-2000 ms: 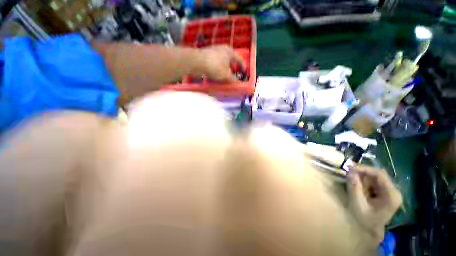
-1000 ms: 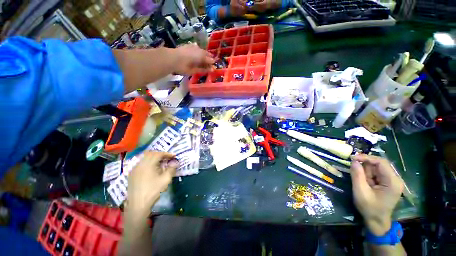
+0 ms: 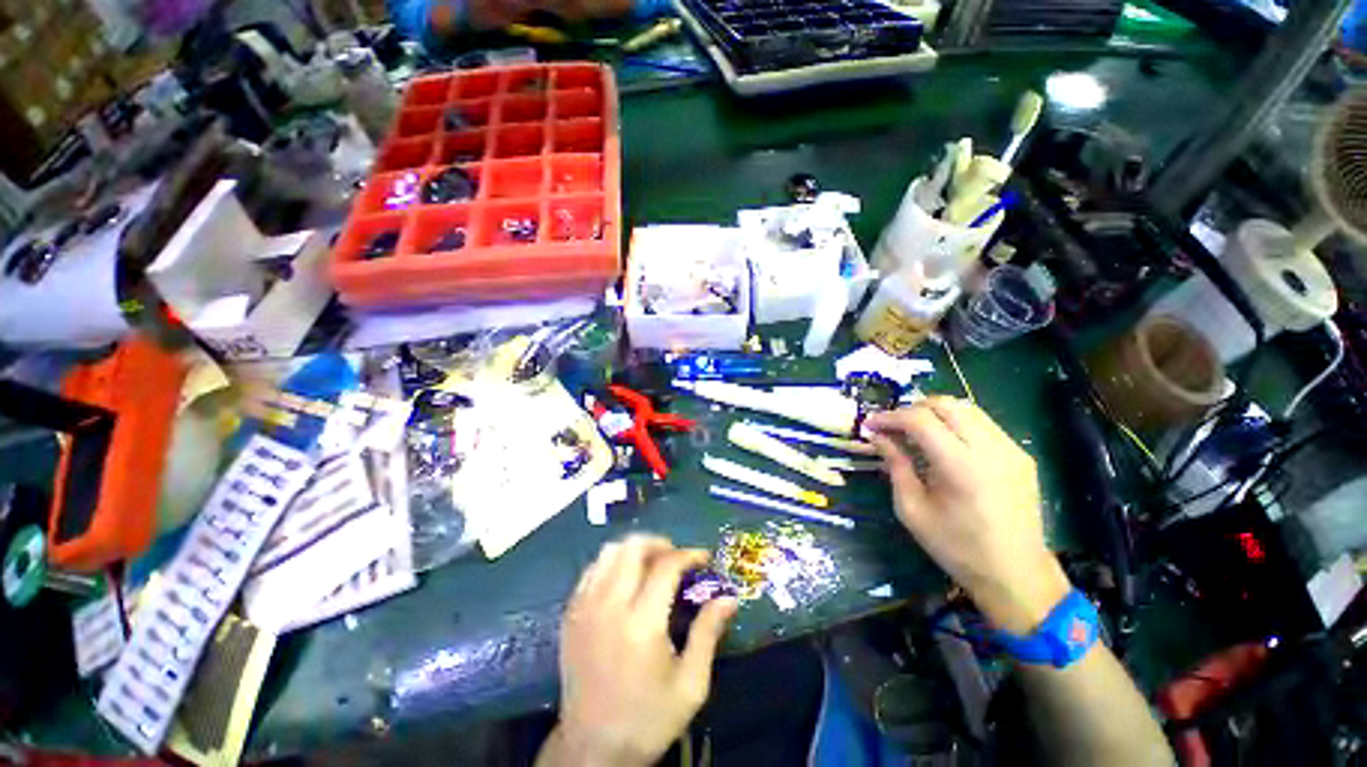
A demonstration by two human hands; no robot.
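Note:
My left hand (image 3: pixel 637 644) is at the bench's near edge, its thumb and fingers closed around a small dark watch body (image 3: pixel 694 589). The watch body is partly hidden by the fingers. My right hand (image 3: pixel 960 495), with a blue band at the wrist, is over the right part of the bench. Its fingertips are together beside a small dark part (image 3: pixel 873 393) and the ends of several slim tools. I cannot tell whether they grip anything. A loose pile of gold and silver parts (image 3: pixel 777 565) lies between my hands.
Red pliers (image 3: pixel 645 427) lie mid-bench, with pale sticks (image 3: pixel 765 477) to their right. Behind are a red compartment tray (image 3: pixel 480 270), white boxes (image 3: pixel 687 322) and a tool cup (image 3: pixel 933 232). Parts sheets (image 3: pixel 203 592) lie left; cabled equipment stands right. Another person's blue sleeve shows at the top.
The view has turned right. Another person's blue-sleeved arm has left the red tray. My left hand has moved right, close to the loose parts pile. My right hand remains near the slim tools.

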